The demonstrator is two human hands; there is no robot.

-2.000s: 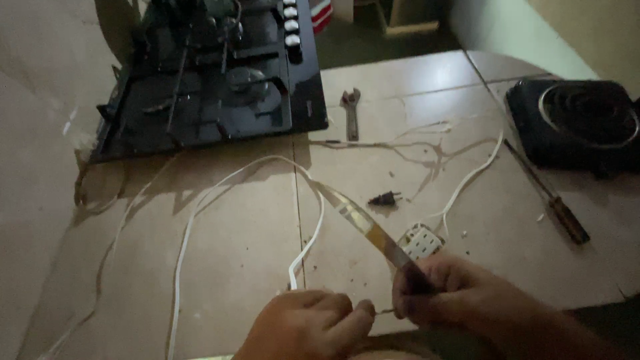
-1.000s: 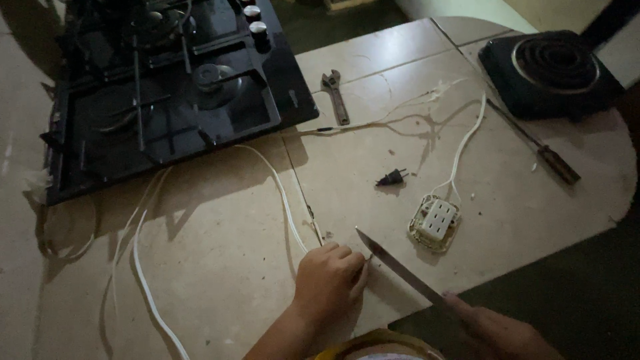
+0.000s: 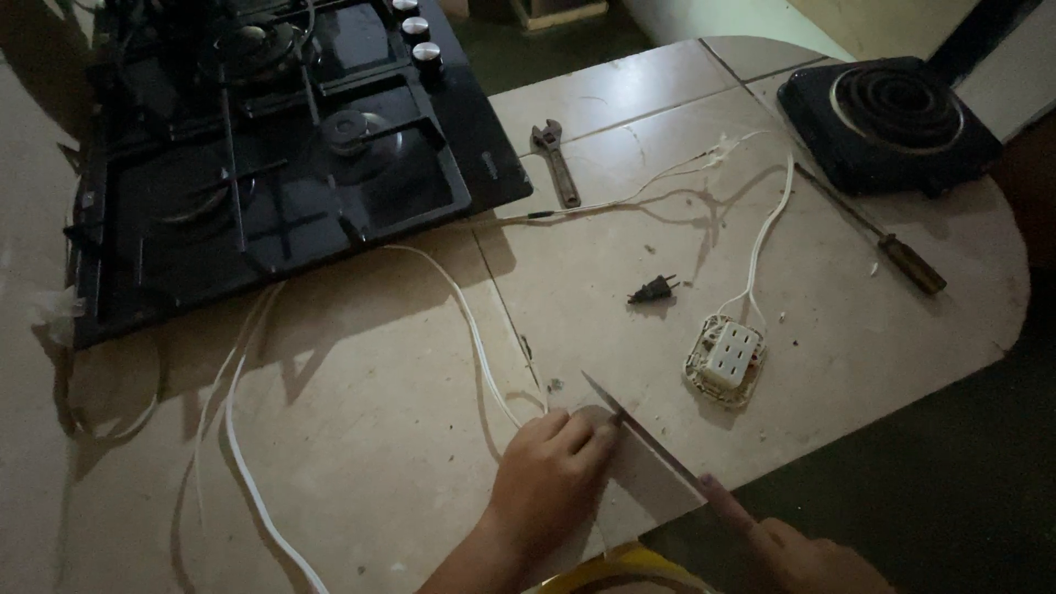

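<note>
My left hand point(image 3: 553, 470) is closed on the end of a white electrical cord point(image 3: 472, 326), low in the middle of the tiled table. From the lower right my right hand point(image 3: 792, 549) holds a knife point(image 3: 656, 445), its forefinger along the blade. The blade's tip points up and left, and the blade passes close beside my left fingertips; whether it touches the cord is hidden. Beyond lie a black two-pin plug point(image 3: 653, 289) and an opened white multi-socket outlet point(image 3: 733, 355) with a white cord point(image 3: 767, 223) running from it.
A black gas cooktop point(image 3: 330, 140) fills the upper left. Beside it lies an adjustable wrench point(image 3: 558, 163). At the right are a screwdriver point(image 3: 907, 262) and an electric coil hot plate point(image 3: 895, 120). Another white cord point(image 3: 239, 437) trails over the left. The table's edge point(image 3: 874, 421) runs along the lower right.
Two seconds ago my hands were close together with the blade pointing up and left, partly over the outlet. My right hand has since moved down and away from my left, uncovering the outlet.
</note>
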